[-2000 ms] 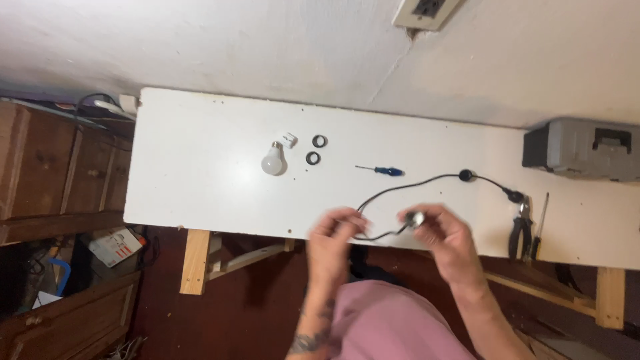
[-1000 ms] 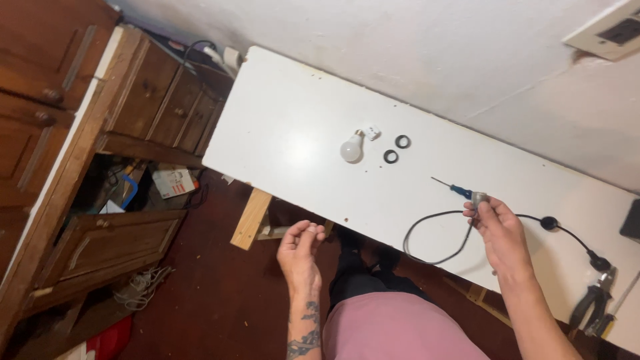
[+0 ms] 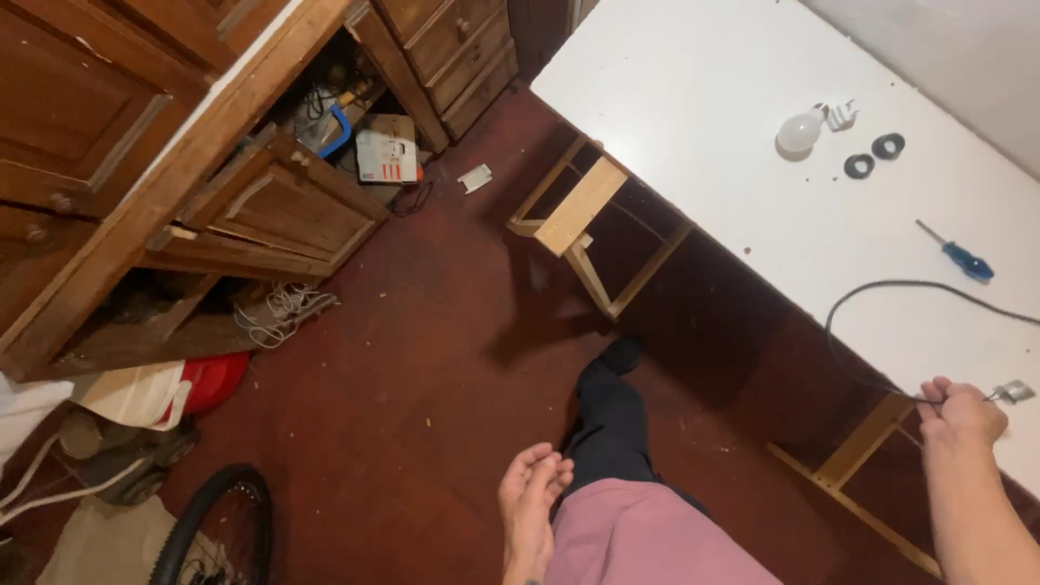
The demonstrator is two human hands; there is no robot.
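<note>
My right hand [image 3: 963, 414] grips a black cable [image 3: 861, 291] at the front edge of the white tabletop [image 3: 691, 106]; a small metallic fitting [image 3: 1014, 392] sticks out past its fingers. The cable loops over the edge and runs off to the right. Low in the middle, away from the table, my left hand [image 3: 532, 504] is held with fingers loosely curled and nothing seen in it. A blue-handled screwdriver [image 3: 967, 262] lies above the cable. Farther back lie a white light bulb [image 3: 799, 132], a small white plug-like part [image 3: 842, 115] and two black rings [image 3: 888, 146], [image 3: 859, 166].
Wooden cabinets [image 3: 276, 203] stand at the left, one door hanging ajar, with a cardboard box [image 3: 387, 149] beside it. A bicycle wheel [image 3: 266, 520] is at the lower left. Wooden trestle legs [image 3: 582, 205] stick out below the table. A flat white piece [image 3: 474, 179] lies on the red floor.
The view has swung left toward the cabinets and floor. My left hand, at the cable two seconds ago, is now away from it. The screwdriver lies clear of my right hand.
</note>
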